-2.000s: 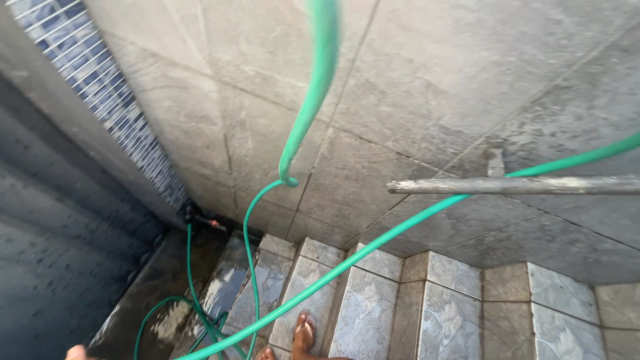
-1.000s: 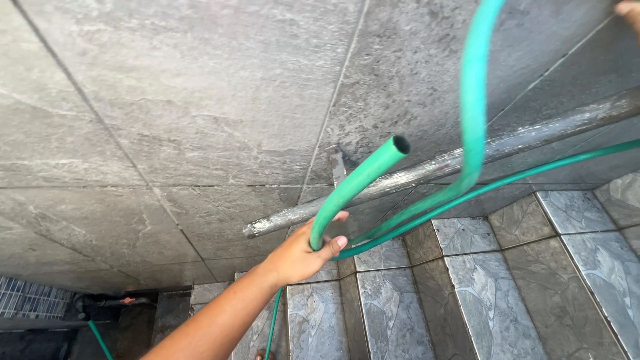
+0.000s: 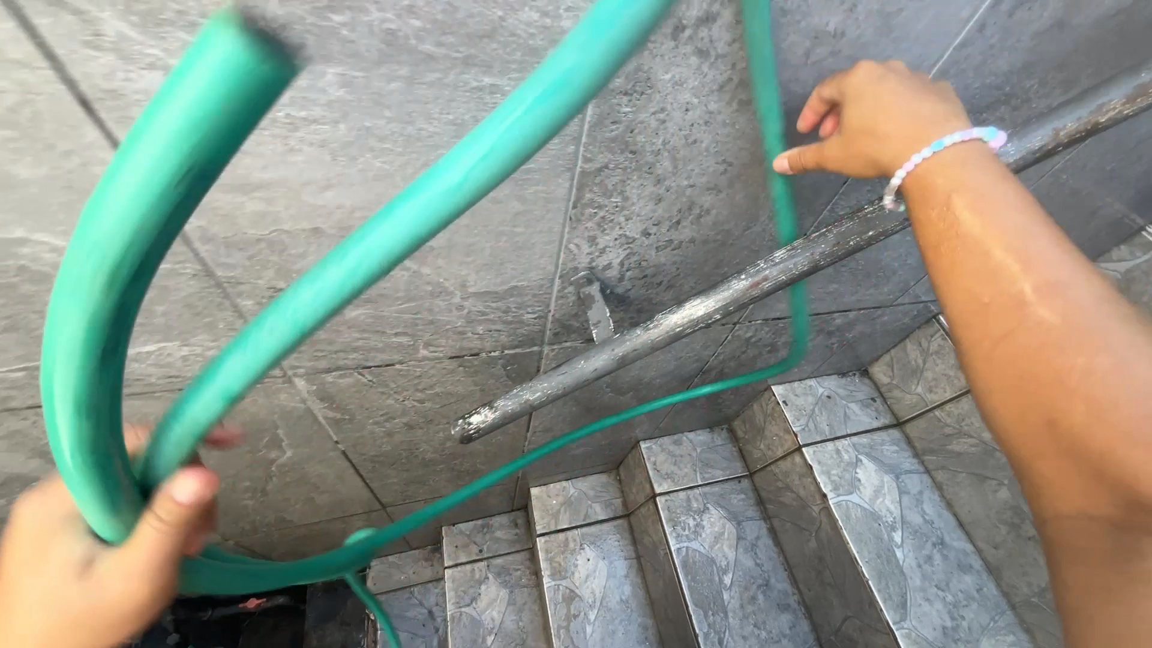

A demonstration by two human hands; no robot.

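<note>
At the lower left, my left hand (image 3: pixel 108 549) is closed around several strands of a green garden hose (image 3: pixel 387 256). The hose's cut open end curves up above that hand, toward the upper left. One strand runs from the hand up to the top edge; another passes low over the steps and bends upward at the right. My right hand (image 3: pixel 868 121), with a beaded bracelet (image 3: pixel 940 148) on its wrist, is at the upper right, fingers apart and slightly curled. Its thumb tip is beside the upright strand; whether they touch I cannot tell. I see nothing held in it.
A worn metal handrail (image 3: pixel 675 328) slants along the grey tiled wall (image 3: pixel 432 315), carried by a bracket (image 3: pixel 596 306). Below it, tiled steps (image 3: pixel 720 549) rise toward the right. A dark area (image 3: pixel 238 621) lies at the bottom left, partly behind the hose.
My left hand, with the hose in it, is now at the lower left of the view. My right hand has come into view from the upper right edge. More hose strands now cross the view.
</note>
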